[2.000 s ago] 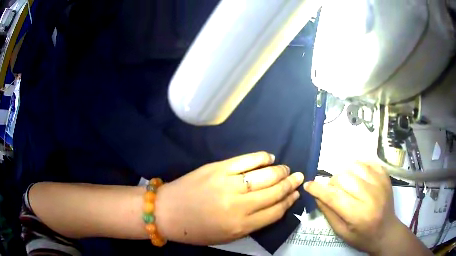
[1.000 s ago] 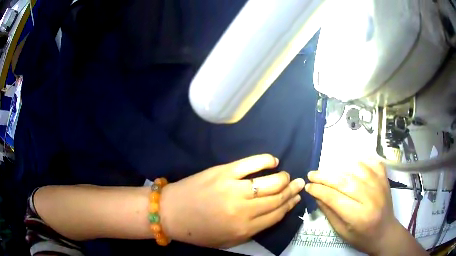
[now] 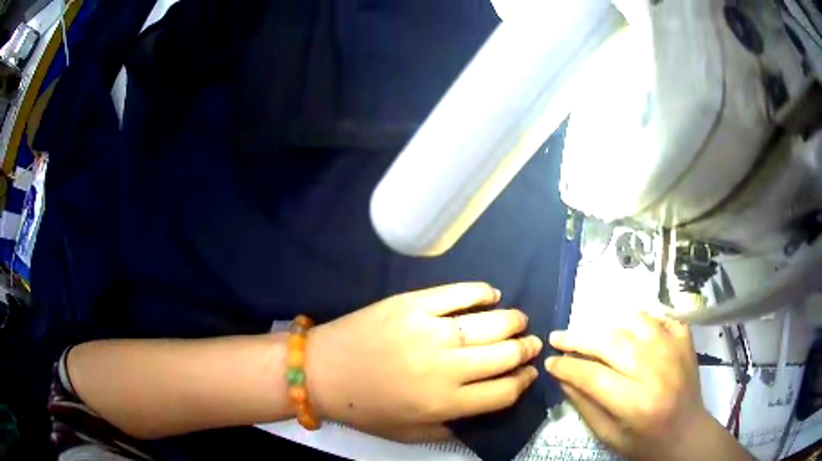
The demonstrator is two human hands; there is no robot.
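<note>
A large dark navy panel (image 3: pixel 306 216) lies over the table under my left hand. Its right edge carries a narrow, bluer strip (image 3: pixel 566 279) that runs up to the sewing machine head (image 3: pixel 667 117). My left hand (image 3: pixel 424 360) lies flat on the panel, fingers a little apart, fingertips close to the edge. My right hand (image 3: pixel 631 378) is at the right side of that edge, fingers bent and fingertips at the strip; whether it pinches the cloth is unclear. The presser foot area is mostly hidden by the machine head and glare.
A glowing white lamp tube (image 3: pixel 487 135) hangs over the panel. Thread snips (image 3: pixel 739 351) lie right of my right hand. A printed ruler scale (image 3: pixel 541 443) runs along the front table edge. Blue and white items (image 3: pixel 31 212) stand at the far left.
The view has shifted, so the lamp sits further right and the machine head lower. The cloth's front corner sits lower in view. Both hands stay beside the edge, with the right fingers slightly more spread.
</note>
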